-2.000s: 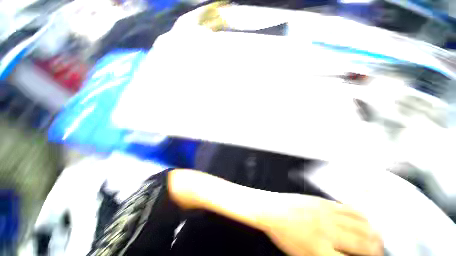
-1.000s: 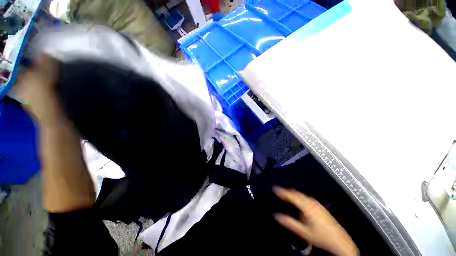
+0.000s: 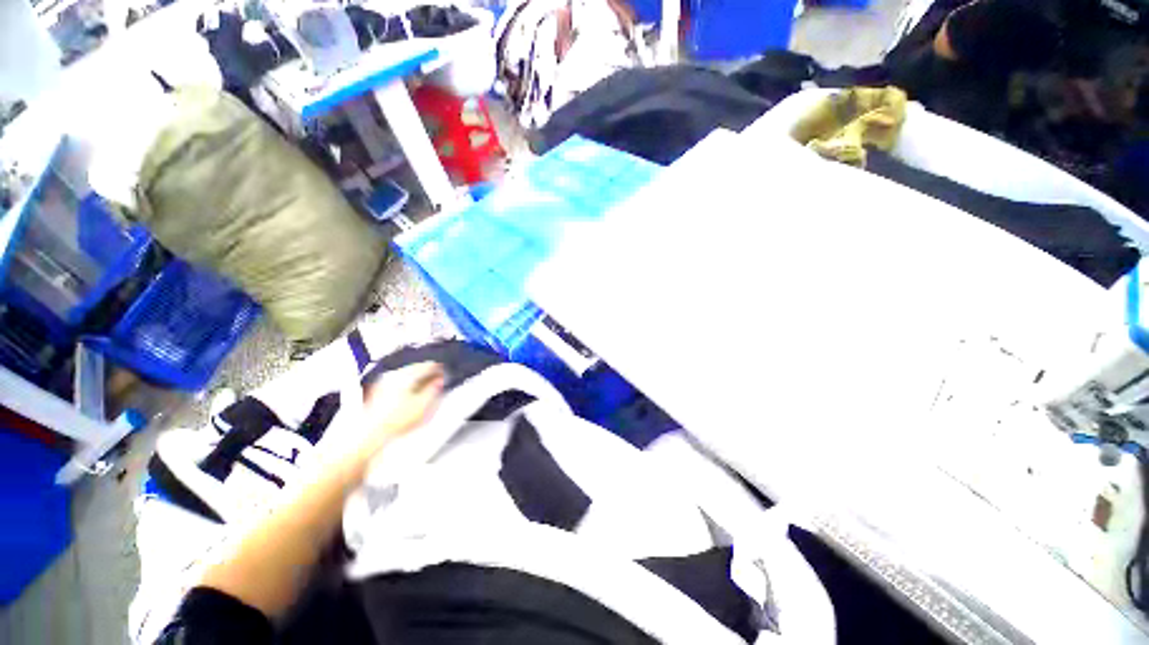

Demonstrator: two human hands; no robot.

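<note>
A black and white garment (image 3: 504,460) lies bunched over my lap, beside the front edge of the white machine table (image 3: 743,277). My left hand (image 3: 406,397) is at the garment's upper left part and grips the cloth; the fingertips are blurred. My right hand is not in view. More black and white pieces (image 3: 252,441) lie in a heap to the left of my forearm.
A blue plastic crate (image 3: 504,246) stands at the table's left end. A stuffed olive sack (image 3: 258,221) and blue bins are at left. Mustard cloth (image 3: 851,122) and black cloth (image 3: 1008,221) lie behind the table. Part of the machine (image 3: 1115,384) shows at right. A person's arm shows at top right.
The view has swung up and right since one second ago. My left hand has moved from the far left toward the middle, and the garment has come over my lap. My right hand has left the picture.
</note>
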